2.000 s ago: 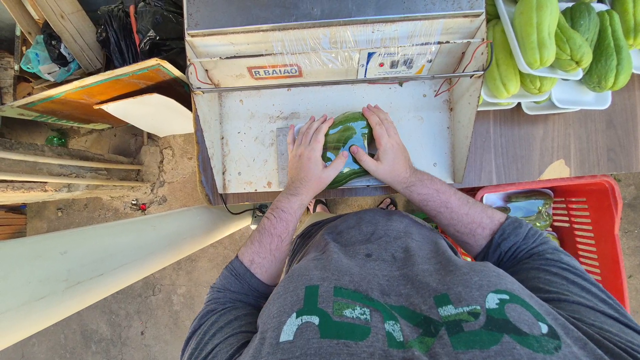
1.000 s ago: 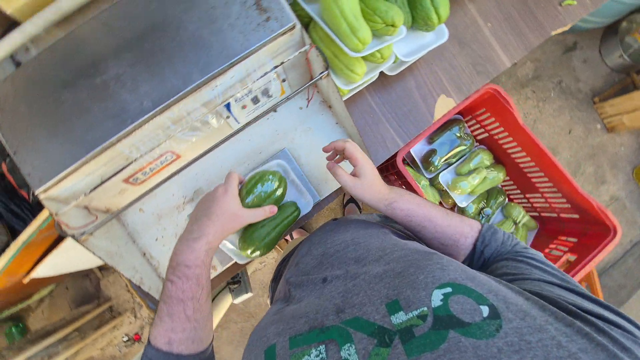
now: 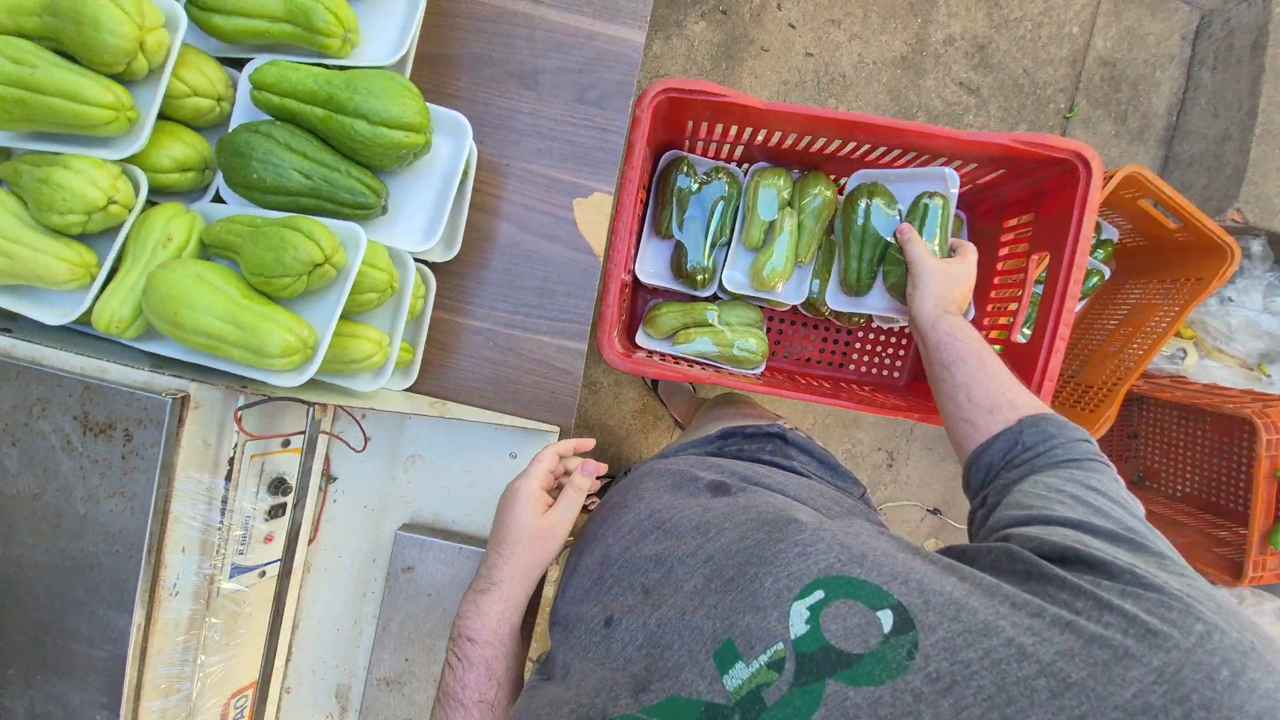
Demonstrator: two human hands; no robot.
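Observation:
My right hand (image 3: 938,275) grips the right side of a film-wrapped white foam tray of dark green chayotes (image 3: 868,238) inside a red plastic crate (image 3: 1020,150). Left of it in the crate lie a wrapped tray of lighter chayotes (image 3: 778,228), one of dark chayotes (image 3: 700,222), and below them a smaller wrapped tray (image 3: 705,335). My left hand (image 3: 548,495) hovers beside the wrapping machine's white front (image 3: 430,450), holding nothing, its fingers loosely curled.
Stacked foam trays of chayotes (image 3: 425,190) stand on the wooden tabletop (image 3: 510,200) at the upper left. The film-wrapping machine with its metal plate (image 3: 75,520) is at the lower left. Orange crates (image 3: 1150,290) stand right of the red crate, near some clear plastic (image 3: 1230,310).
The view has swung right. A tray of dark chayotes was on the machine under my left hand; now my right hand holds such a tray in the crate. My left hand has let go.

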